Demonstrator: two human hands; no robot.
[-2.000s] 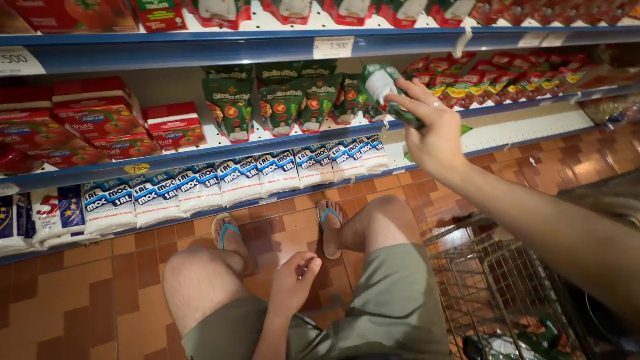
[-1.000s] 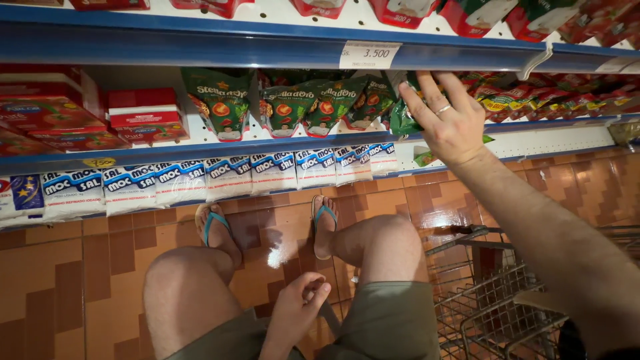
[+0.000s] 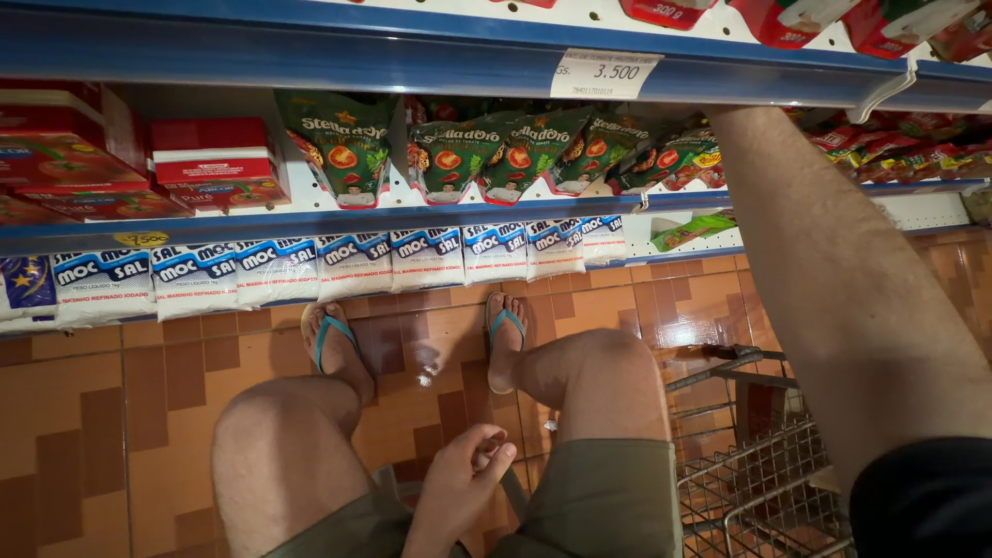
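My right forearm reaches up into the middle shelf at the right, and the shelf above hides my right hand, so what it touches cannot be seen. Just left of that arm, green pouches of tomato sauce (image 3: 531, 155) stand in a row on the middle shelf. Another green pouch (image 3: 337, 147) stands a little apart, beside red boxes of tomato puree (image 3: 221, 167). Low in the view, between my knees, my left hand (image 3: 469, 473) hangs with its fingers loosely curled and nothing visible in it.
White bags of salt (image 3: 426, 260) line the bottom shelf, with a green packet (image 3: 694, 230) lying farther right. A metal shopping cart (image 3: 748, 465) stands beside my right leg. The blue edge of the upper shelf (image 3: 310, 46) crosses above the pouches and bears a price label (image 3: 604, 74).
My right hand, which held a green pouch in front of the shelf, has moved in under the upper shelf and out of sight. My left hand stays between my knees. The view has come nearer the shelves.
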